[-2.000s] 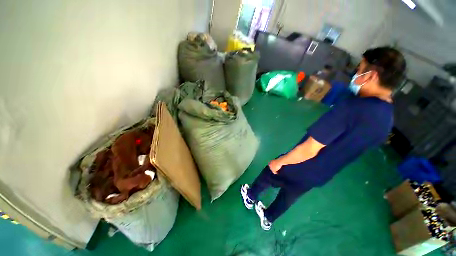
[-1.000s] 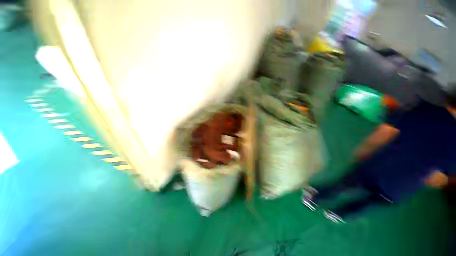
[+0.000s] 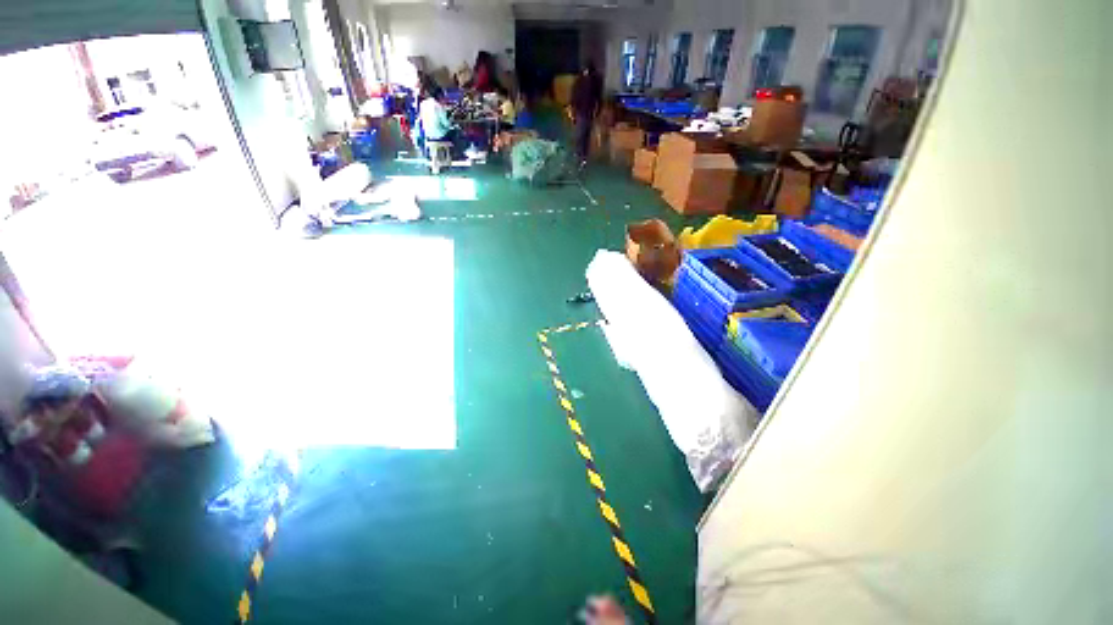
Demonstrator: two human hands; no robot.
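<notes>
A small blurred part of a hand, seemingly my right hand (image 3: 602,610), shows at the bottom edge, right of the middle. Its fingers and anything in it cannot be made out. My left hand is out of the picture. Nearest ahead on the right, a long white wrapped bundle (image 3: 671,372) lies on the green floor beside stacked blue crates (image 3: 702,305). Some upper crates hold dark items. An open cardboard box (image 3: 652,250) stands behind the bundle.
Yellow-black tape (image 3: 586,454) runs along the floor. A pale wall (image 3: 928,366) borders the right. Bags and a red item (image 3: 104,470) lie at left, near a glaring doorway. Further back are people, tables and a cardboard box (image 3: 698,175).
The view has swung left, away from the sacks and the standing person in dark blue, past the wall edge to a long workshop. A blurred hand now shows at the bottom edge.
</notes>
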